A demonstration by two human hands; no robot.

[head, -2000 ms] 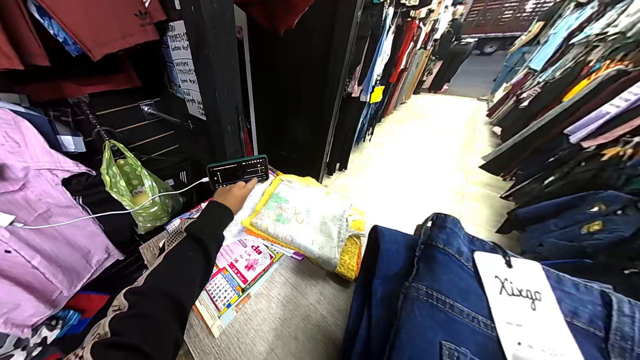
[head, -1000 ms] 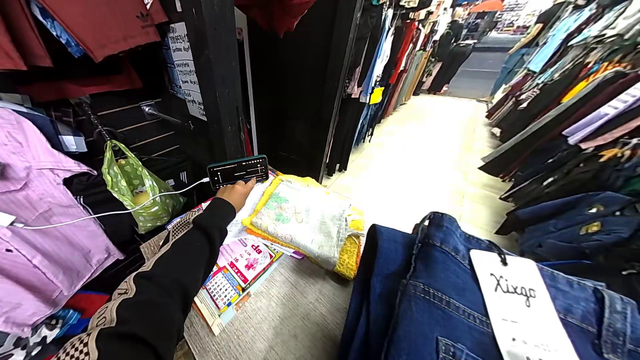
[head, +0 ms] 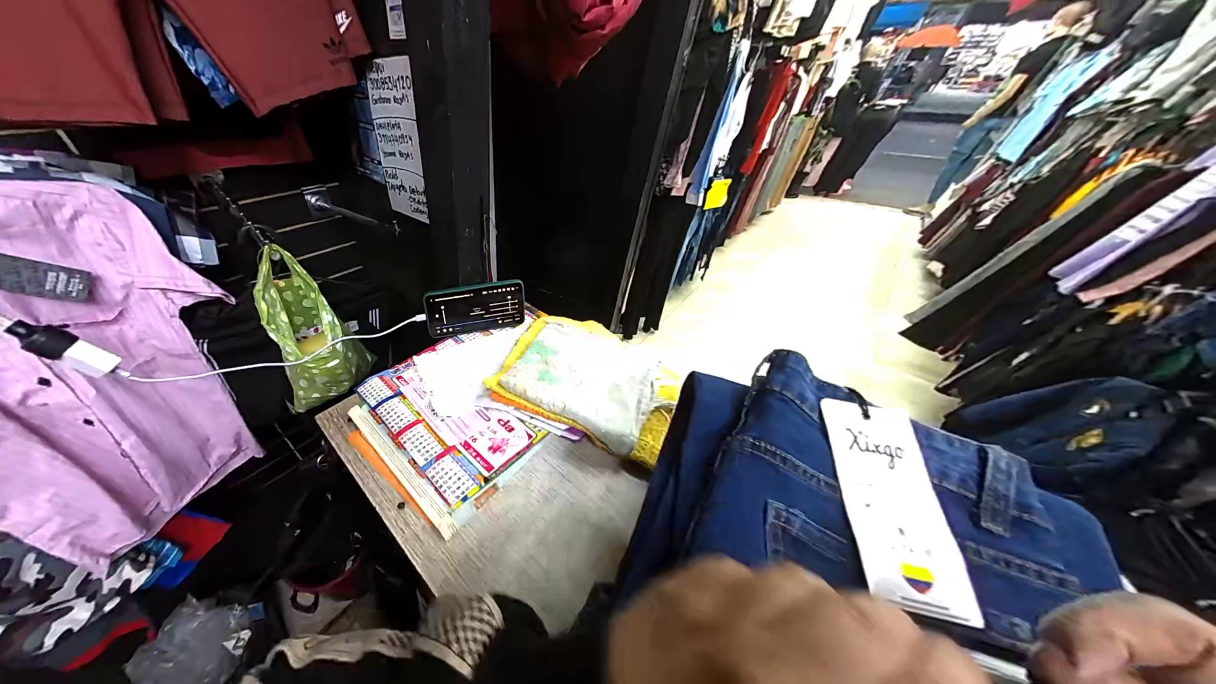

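Folded blue denim jeans [head: 788, 475] with a white hang tag [head: 898, 513] lie at the lower right. Blurred and close to the camera, my left hand [head: 779, 627] is at the near edge of the jeans, its fingers curled. My right hand [head: 1126, 636] is at their lower right corner, partly cut off by the frame. How firmly either hand holds the denim does not show. A phone [head: 475, 309] with a lit screen stands propped at the table's back, a white cable plugged into it. Before it are printed calendar sheets [head: 456, 427] and a folded cloth in a clear wrapper [head: 579, 380].
The grey table's edge [head: 399, 532] runs along the left. A green dotted bag [head: 309, 328] and a pink shirt [head: 104, 351] hang beside it. Clothes racks [head: 1064, 218] flank a pale aisle [head: 788, 285]; a person [head: 1021, 85] stands at its far end.
My left hand has left the phone and come back to the near side of the jeans. My right hand now shows at the lower right. A person has come into view at the far entrance.
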